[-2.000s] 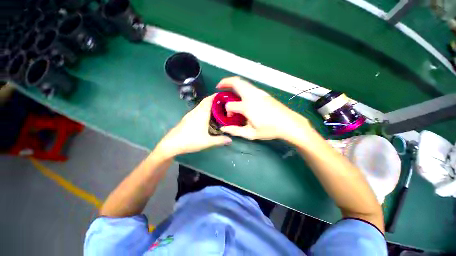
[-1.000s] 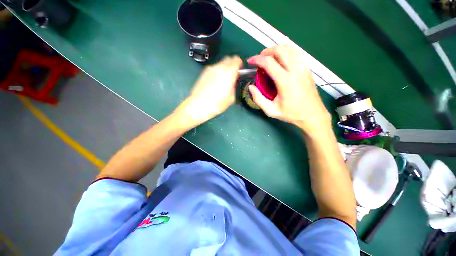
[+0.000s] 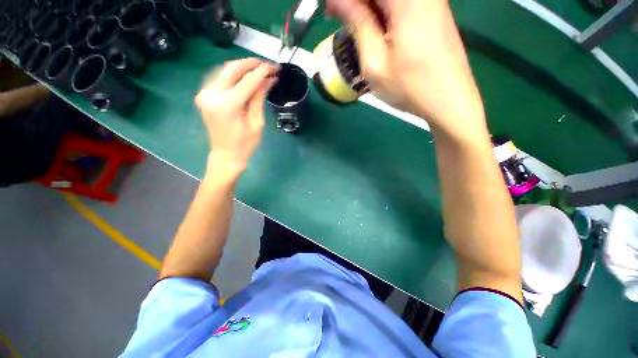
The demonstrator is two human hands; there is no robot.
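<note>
A black barrel housing [image 3: 288,91] stands on the green bench with its open mouth up. My right hand [image 3: 413,56] is raised to the right of it and holds a motor and heater core [image 3: 337,68], dark with a cream band. Thin wires hang from the core's left side toward the housing's mouth. The core's far end is hidden by my right hand. My left hand [image 3: 238,105] is at the housing's left rim, slightly blurred, with its fingertips pinched on a dark wire end above the mouth.
Several black housings [image 3: 91,73] stand at the upper left. A second core with a magenta ring [image 3: 522,184], a whitish round tub [image 3: 550,248], a black-handled tool [image 3: 570,314] and a white wrap [image 3: 622,245] lie at the right. A red stool [image 3: 94,164] stands on the floor; an arm shows at the left edge.
My right hand has risen with the core, whose cream band and wires now show. My left hand has moved left, away from the core, to the housing's rim. The view has shifted.
</note>
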